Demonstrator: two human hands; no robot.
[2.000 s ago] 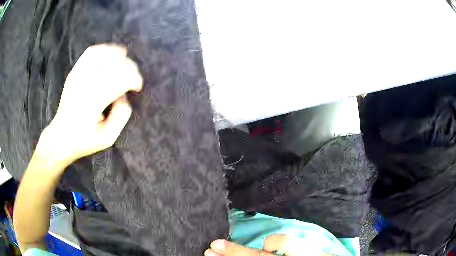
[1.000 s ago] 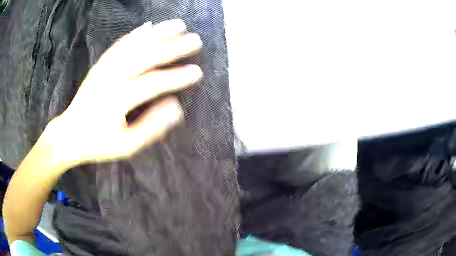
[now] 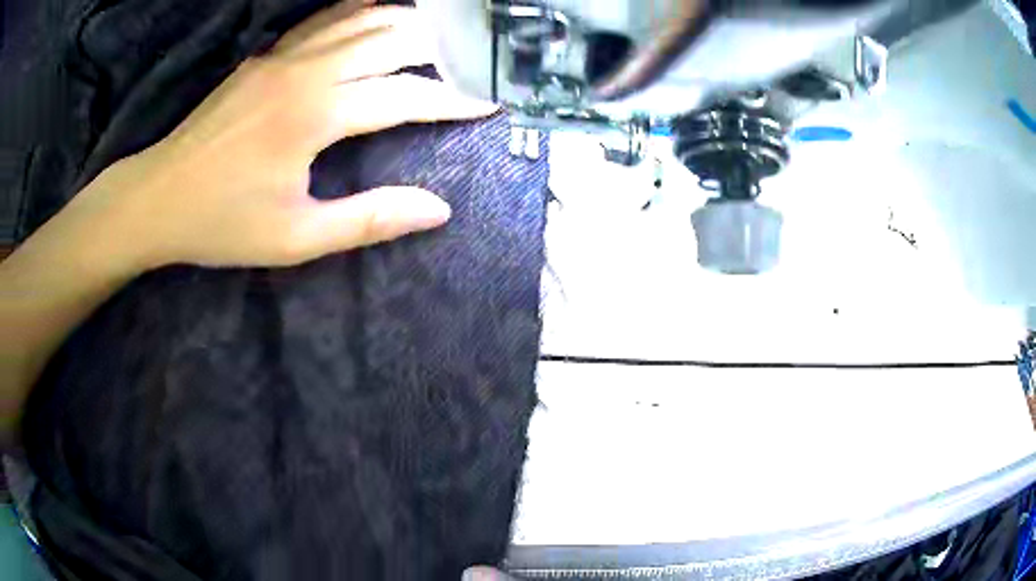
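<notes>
A dark twill garment panel (image 3: 375, 375) lies on the white machine table, its frayed raw edge running down beside the bare tabletop. My left hand (image 3: 307, 159) lies flat on the panel, fingers spread, fingertips beside the presser foot. The presser foot (image 3: 524, 142) shows as two small pale toes on the cloth near its raw edge. Only a fingertip of my right hand (image 3: 486, 574) shows at the bottom edge, by the panel's lower corner; its grip is cut off. The needle tip cannot be made out.
The sewing machine head (image 3: 648, 57) hangs over the table at the top. A grey knob (image 3: 738, 236) sits below a dark spring-like part. A measuring tape (image 3: 682, 570) runs along the table's curved front edge (image 3: 795, 547). Loose thread bits lie on the table. Dark cloth shows bottom right.
The view has shifted from the lap and table edge to the machine head. My left hand now lies flat beside the presser foot. A right fingertip shows again at the bottom.
</notes>
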